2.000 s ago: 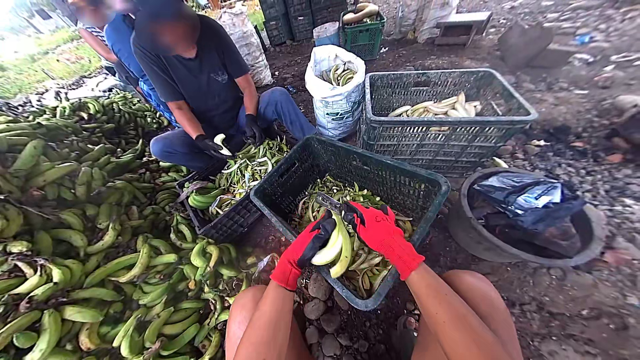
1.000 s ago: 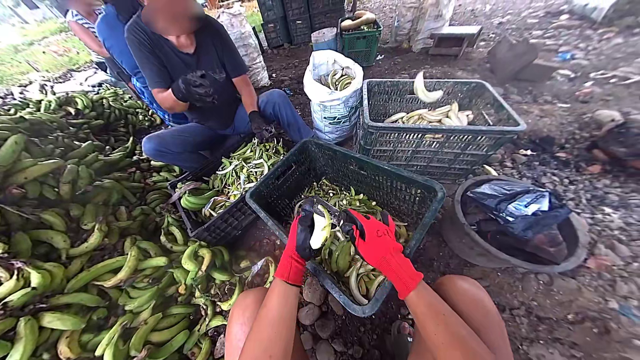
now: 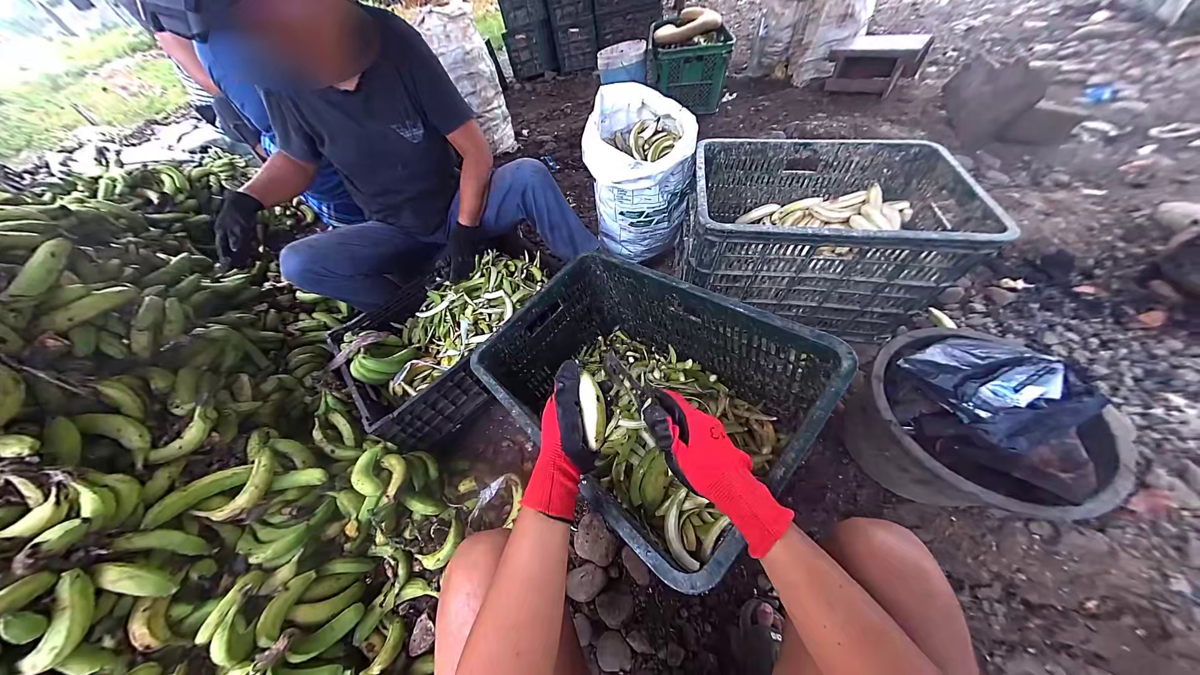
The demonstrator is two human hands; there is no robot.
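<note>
In the head view, my left hand (image 3: 565,431), in a red and black glove, grips a partly peeled plantain (image 3: 592,411) over the near left side of a dark green plastic crate (image 3: 816,375). My right hand (image 3: 703,450), gloved alike, is closed around a dark tool, probably a knife (image 3: 626,377), whose blade points up and left above the peels. Green peels (image 3: 656,478) lie inside this crate. Behind it, peeled plantains (image 3: 844,210) lie in a larger crate (image 3: 844,234). Unpeeled green plantains (image 3: 122,422) are heaped on the left.
A co-worker (image 3: 384,141) in black gloves sits beyond a low black crate (image 3: 412,417) of peels and plantains. A white sack (image 3: 642,202) holds more plantains. On the right stands a round tub (image 3: 1012,506) with a black plastic bag (image 3: 1012,384). Stones (image 3: 609,600) lie between my knees.
A plantain seen in midair over the larger crate one second ago is no longer in the air. The co-worker's raised hand has moved down to the plantain heap.
</note>
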